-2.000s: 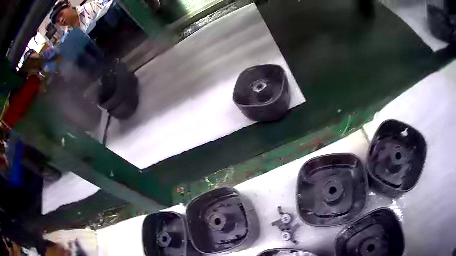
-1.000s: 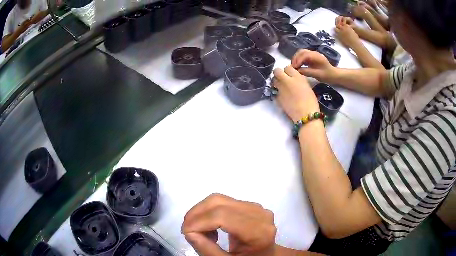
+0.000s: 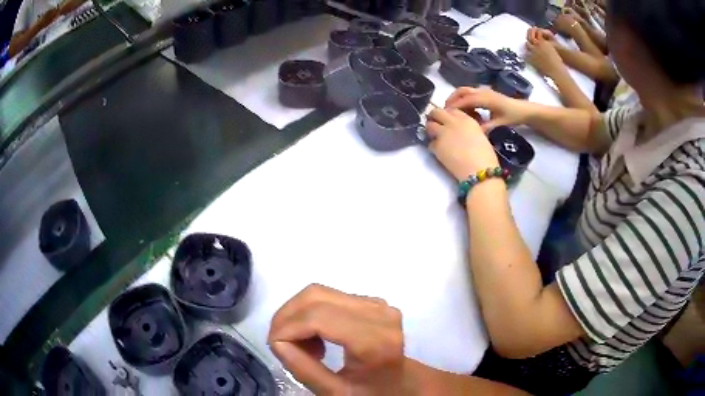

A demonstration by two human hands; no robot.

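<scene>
My right hand is low in the middle, its forearm entering from the lower right. Its fingers are curled, with thumb and index finger close together; whether they pinch something tiny cannot be told. My left hand is out of view. Left of my right hand, black housings stand open side up on the white worktop: one with a small white spot near its rim, one beside it, one cut off by the bottom edge and one at the lower left. A small star-shaped part lies between them.
A neighbour in a striped top works on the right, hands near clustered housings. The dark green belt runs on the left, with a single housing on a white sheet. Dark stacks stand behind.
The view has swung right from the belt, bringing the neighbour and my right hand into sight. Over the last second, my right hand has shifted slightly up and left in the picture.
</scene>
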